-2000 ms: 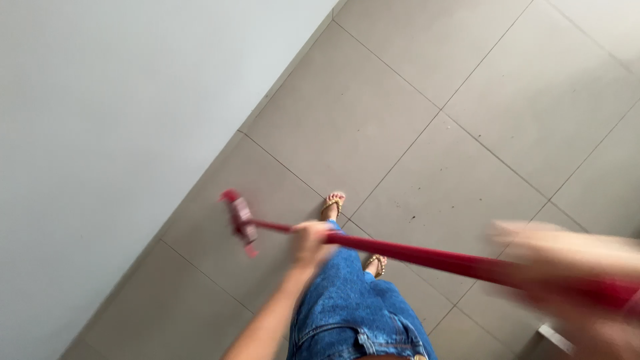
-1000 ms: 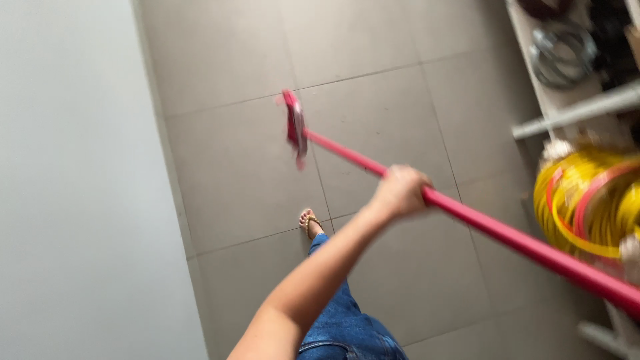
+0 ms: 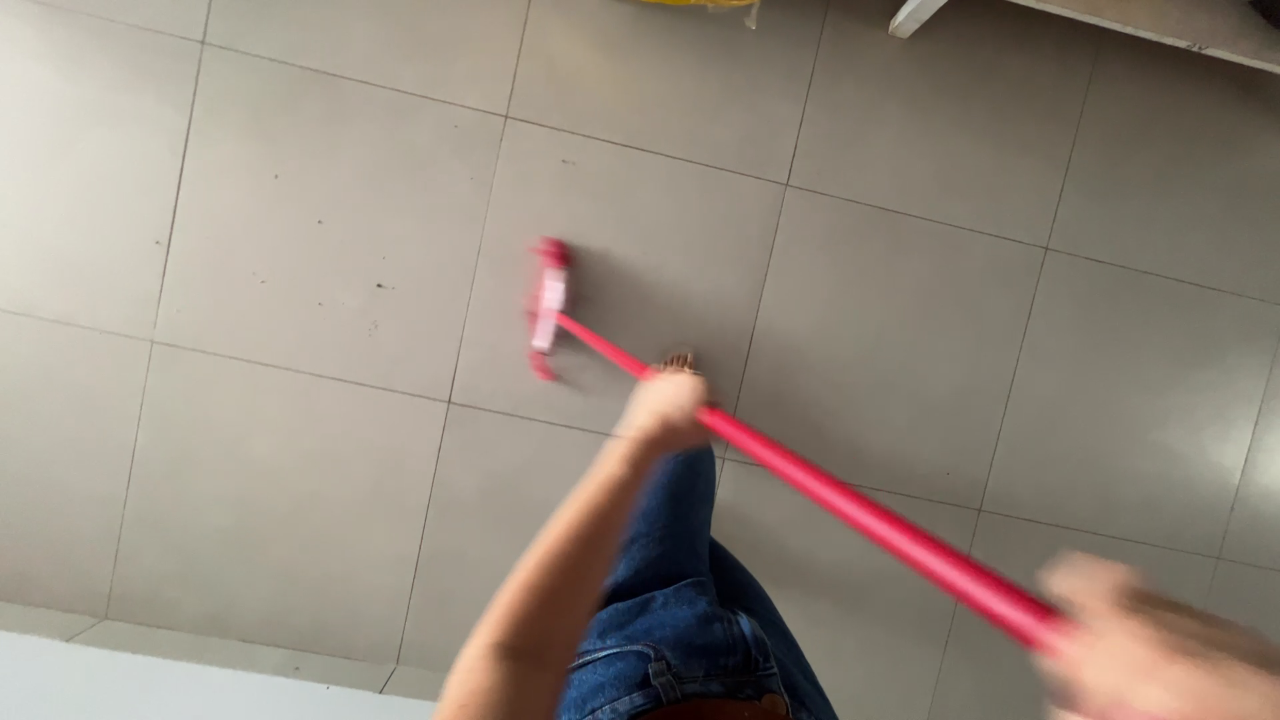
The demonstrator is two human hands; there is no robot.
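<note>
A red broom with a long handle (image 3: 860, 500) slants across the view from lower right to its head (image 3: 550, 305) on or just over the tiles, left of centre. My left hand (image 3: 672, 405) is closed round the handle's lower part, near the head. At the lower right my right hand (image 3: 1120, 630), blurred, grips the upper end of the handle. Dark bits of debris (image 3: 380, 287) lie scattered on the floor tiles (image 3: 300, 430) to the left of the broom head. The bristles are blurred.
A foot (image 3: 680, 362) shows just beyond my left hand, below which are my jeans (image 3: 670, 550). A white wall (image 3: 150, 680) with a tiled skirting runs along the lower left. At the top are a shelf's edge and leg (image 3: 915, 15) and part of a yellow thing (image 3: 700, 3).
The view has turned a lot: the wall, at the left before, is now at the lower left. My right hand, out of view one second ago, shows again on the handle.
</note>
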